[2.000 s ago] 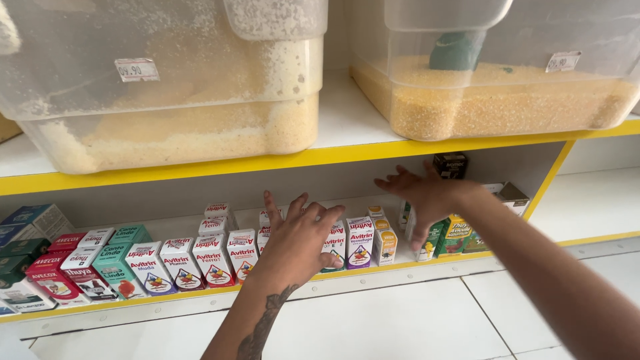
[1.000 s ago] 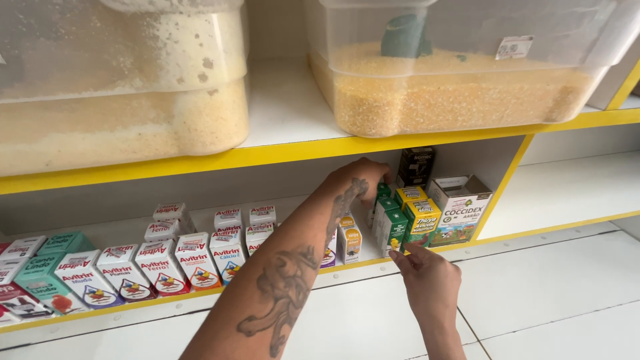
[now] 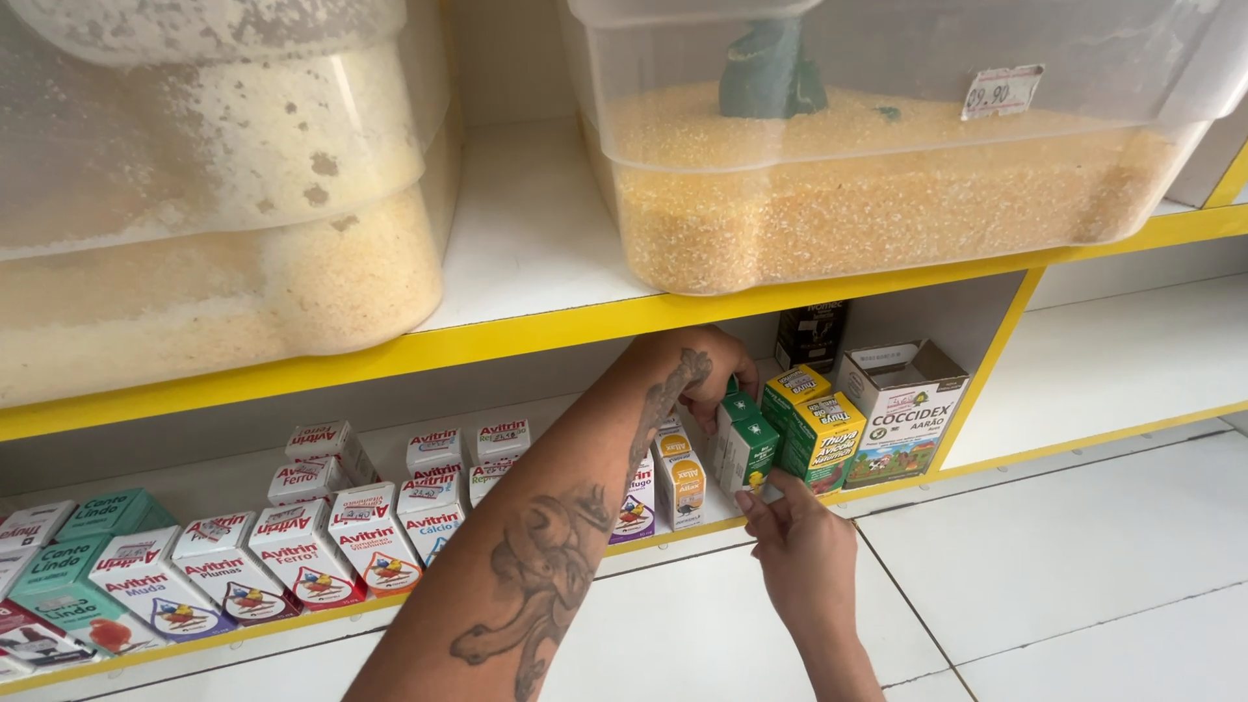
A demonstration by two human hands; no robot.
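My left hand [image 3: 717,375] reaches into the lower shelf, at the back of a short row of dark green cartons [image 3: 749,448]; its fingers are partly hidden behind the row. At the front lower edge of the same row, the fingertips of my right hand [image 3: 795,522] touch the nearest green carton. Just right of them stand yellow-and-green Thuya cartons [image 3: 829,439], and on the left are white-and-orange cartons [image 3: 682,487]. My tattooed left forearm crosses over part of the row of white Avitrin cartons [image 3: 375,536].
An open-topped Coccidex box [image 3: 907,414] stands by the yellow-edged divider [image 3: 990,370], a black carton [image 3: 811,336] behind it. Teal cartons [image 3: 73,595] are at far left. Above, two clear plastic bins [image 3: 877,185] of grain or meal rest on the yellow-edged shelf [image 3: 546,312]. White floor tiles [image 3: 1082,546] lie below.
Two seconds ago both hands were apart above the cartons; my left hand has since moved right to the back of the green row, my right hand to its front. The view has shifted right.
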